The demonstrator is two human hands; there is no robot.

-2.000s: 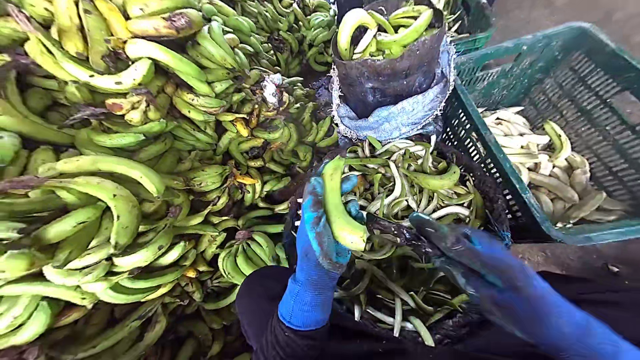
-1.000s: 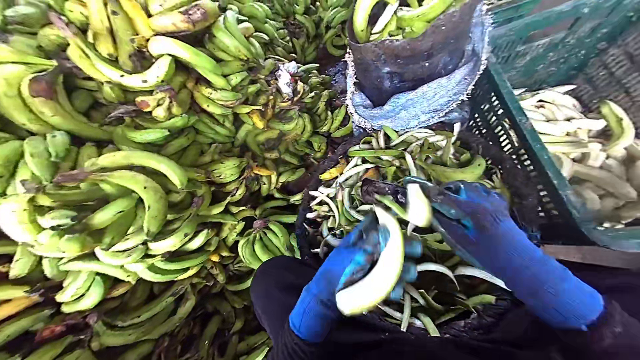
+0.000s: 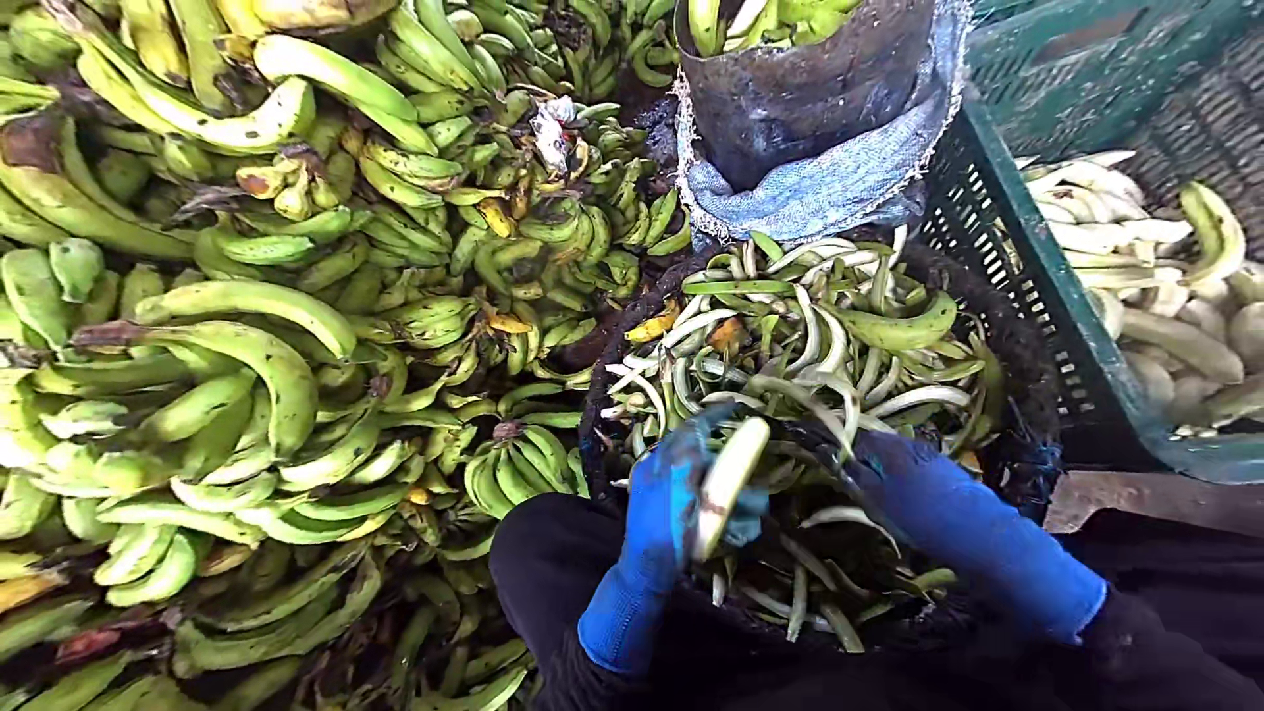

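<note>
My left hand [image 3: 671,513], in a blue glove, is closed around a pale, mostly peeled plantain [image 3: 731,484] held tilted over the basket. To its right my right hand [image 3: 894,484], also gloved in blue, has its fingers curled near a dark, blurred thing by the plantain; what it grips is hard to make out. Both hands are above a dark round basket [image 3: 1027,395] heaped with green and white peel strips [image 3: 810,336]. A green curved peel piece [image 3: 899,326] lies on the heap's right side.
Bunches of green plantains [image 3: 237,365] cover the floor at left. Beyond the basket stands a dark container [image 3: 800,99] with blue cloth [image 3: 820,197] around it, holding green pieces. At right a green plastic crate [image 3: 1047,296] holds peeled plantains [image 3: 1185,336]. My knee is beside the basket.
Two seconds ago the plantain in my left hand showed green skin; now its surface is pale. A strip of peel has come away near my right hand. The view has shifted.
</note>
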